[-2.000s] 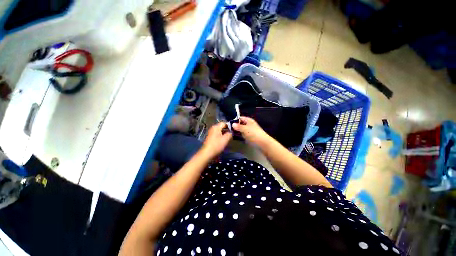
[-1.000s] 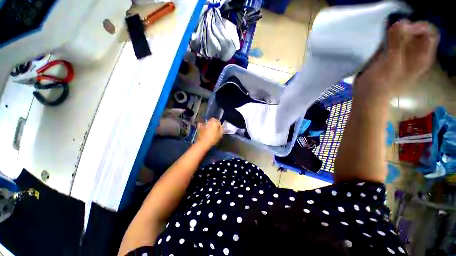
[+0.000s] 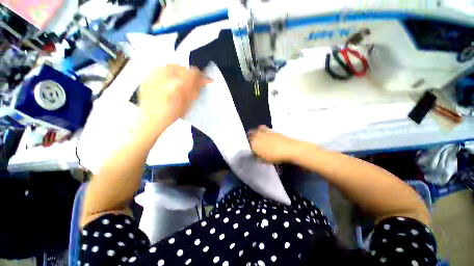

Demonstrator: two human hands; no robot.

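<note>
A white-faced panel (image 3: 221,122) lies slanted over a black fabric panel (image 3: 233,67) in front of the sewing machine (image 3: 332,34). Its pointed end hangs over the table's front edge toward the lap. My left hand (image 3: 169,93), blurred, is on the panel's upper left side; its fingertips touch the edge, and its grip is unclear. My right hand (image 3: 267,145) is closed at the panel's right edge by the table's front, fingers partly hidden. The presser foot and needle area (image 3: 255,75) is just right of the panel's top.
White cut pieces (image 3: 112,124) lie left on the table. Red and dark-handled scissors (image 3: 347,62) lie on the machine bed. A black scrap (image 3: 422,107) and an orange-handled tool (image 3: 447,111) lie at right. A blue box (image 3: 52,97) stands far left.
The view has swung from the baskets on the right to the sewing machine. Both hands have moved from the basket side to the table, where the white-faced panel now lies over the black fabric.
</note>
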